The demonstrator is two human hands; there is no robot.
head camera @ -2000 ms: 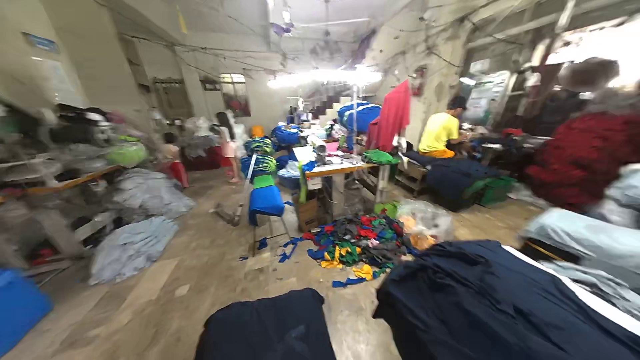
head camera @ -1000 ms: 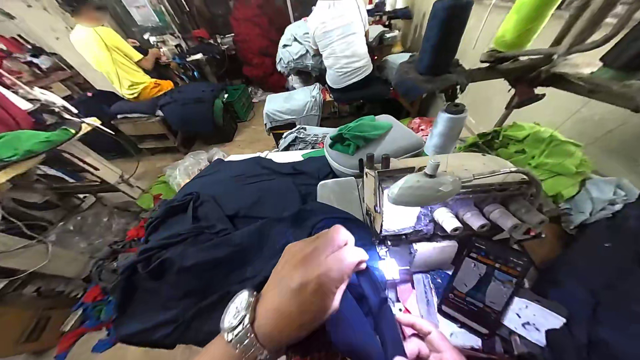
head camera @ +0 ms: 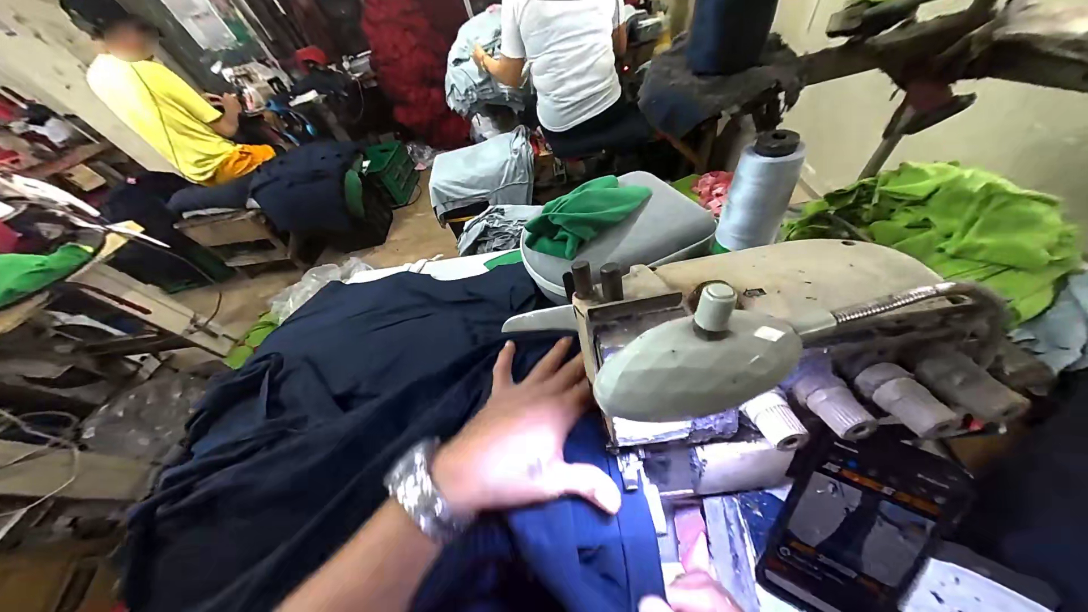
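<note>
My left hand (head camera: pixel 527 438), with a metal-band watch (head camera: pixel 425 490) at the wrist, lies spread and flat on navy fabric (head camera: pixel 595 535) just left of the presser foot (head camera: pixel 629 470) of an overlock sewing machine (head camera: pixel 799 280). Only the fingers of my right hand (head camera: pixel 693 592) show, at the bottom edge by the fabric's right side; whether they grip it is not visible. A lamp (head camera: pixel 697 365) on a flexible neck lights the needle area. The rest of the navy cloth (head camera: pixel 365 365) spreads in a large heap to the left.
A smartphone (head camera: pixel 858 527) lies right of the machine bed. Behind stand a light blue thread cone (head camera: pixel 759 191) and a grey bin (head camera: pixel 663 225) with green cloth (head camera: pixel 586 217). Lime fabric (head camera: pixel 960 229) is piled at right. Two people, one in yellow (head camera: pixel 153 110), one in white (head camera: pixel 565 64), sit farther back.
My left hand was bunched over the fabric near the needle a second ago; now its fingers are spread flat. Two seconds ago the view was of the room, with no hands in it.
</note>
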